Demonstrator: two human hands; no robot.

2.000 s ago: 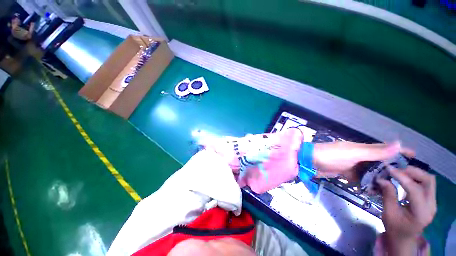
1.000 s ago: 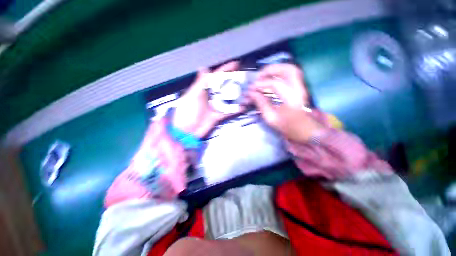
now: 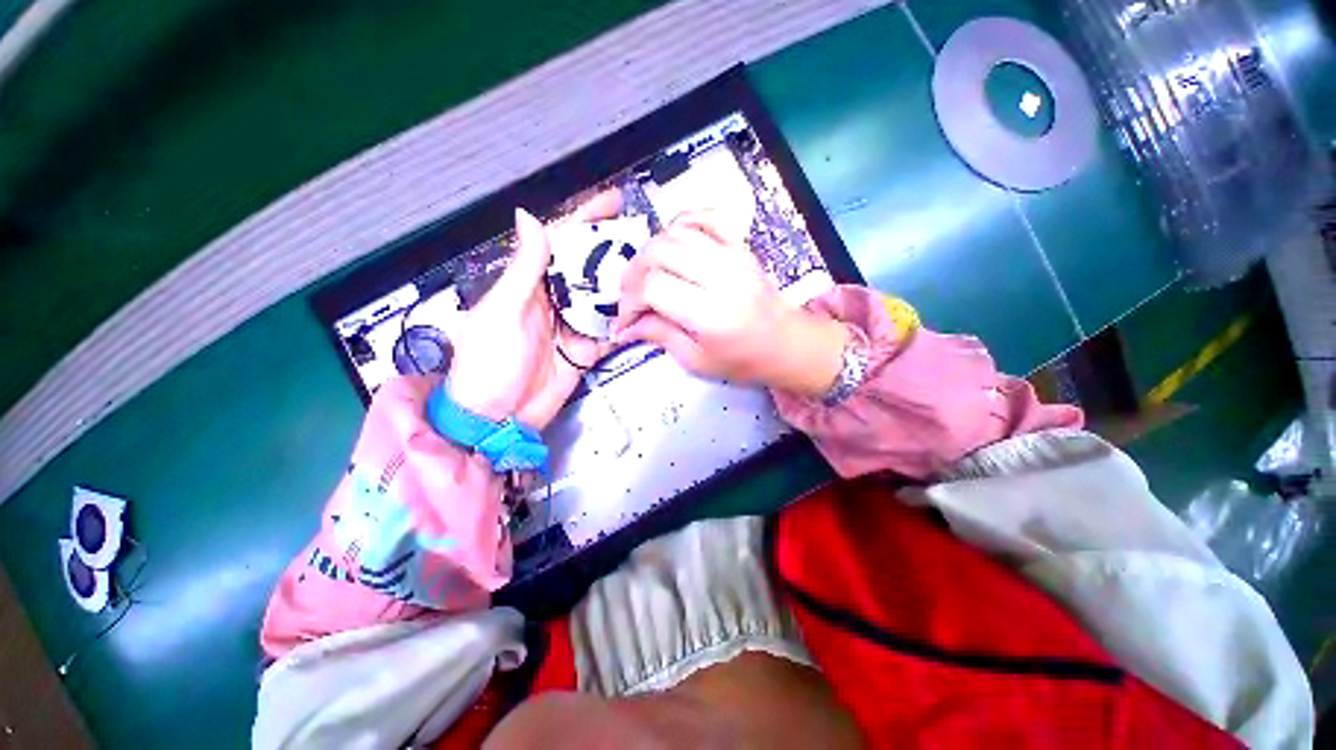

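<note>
An opened laptop base (image 3: pixel 667 440) lies in front of me, its silver-white dotted plate nearest me and dark boards behind. A white cooling fan (image 3: pixel 598 271) with black curved marks is held above the boards between my hands. My left hand (image 3: pixel 516 330), with a blue wrist strap, is palm up around the fan's left side. My right hand (image 3: pixel 700 301) has its bent fingers on the fan's right edge. A thin dark wire hangs below the fan. Another round dark fan (image 3: pixel 424 350) sits at the laptop's upper left, partly beside my left hand.
Two spare fans (image 3: pixel 94 545) with wires lie on the green mat at far left. A grey tape roll (image 3: pixel 955 91) lies at upper right. Shiny clear plastic trays (image 3: pixel 1209 139) stand at far right. A grey ribbed strip (image 3: pixel 293 249) runs behind the laptop.
My view has swung right and the laptop now shows clearly. My left arm no longer reaches across; both hands have come together at the white fan and stay there.
</note>
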